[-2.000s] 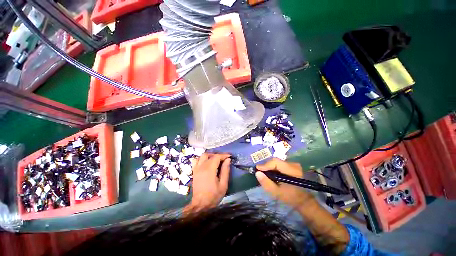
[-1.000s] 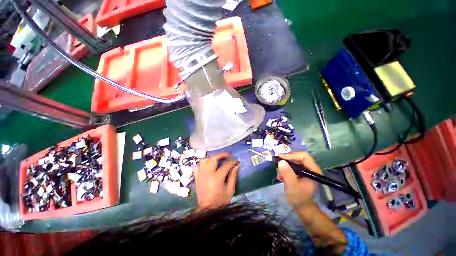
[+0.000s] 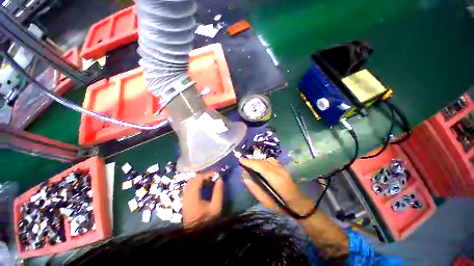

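My right hand [image 3: 275,184] holds the black soldering iron [image 3: 266,188] like a pen, its tip pointing up and left beside the hood's rim. My left hand [image 3: 201,202] rests at the hood's lower edge, thumb and fingers around a small dark gap; whether they grip an assembly is too small to tell. A loose pile of small black and white assemblies [image 3: 156,191] lies left of my left hand. A second pile [image 3: 264,144] lies above my right hand, partly hidden by it. The cloudy fume hood [image 3: 208,137] hangs just above my hands.
A full parts tray [image 3: 106,208] is at left, an orange-red compartment tray [image 3: 119,104] behind the hood. A round tin [image 3: 254,108], tweezers [image 3: 304,130] and blue soldering station [image 3: 325,93] lie to the right. A tray of round metal parts [image 3: 395,182] sits lower right. Dark hair covers the bottom edge.
The camera view has shifted, moving the bench things left and mostly down. The iron's tip has moved from the small tan piece towards the hood's rim, nearer my left hand.
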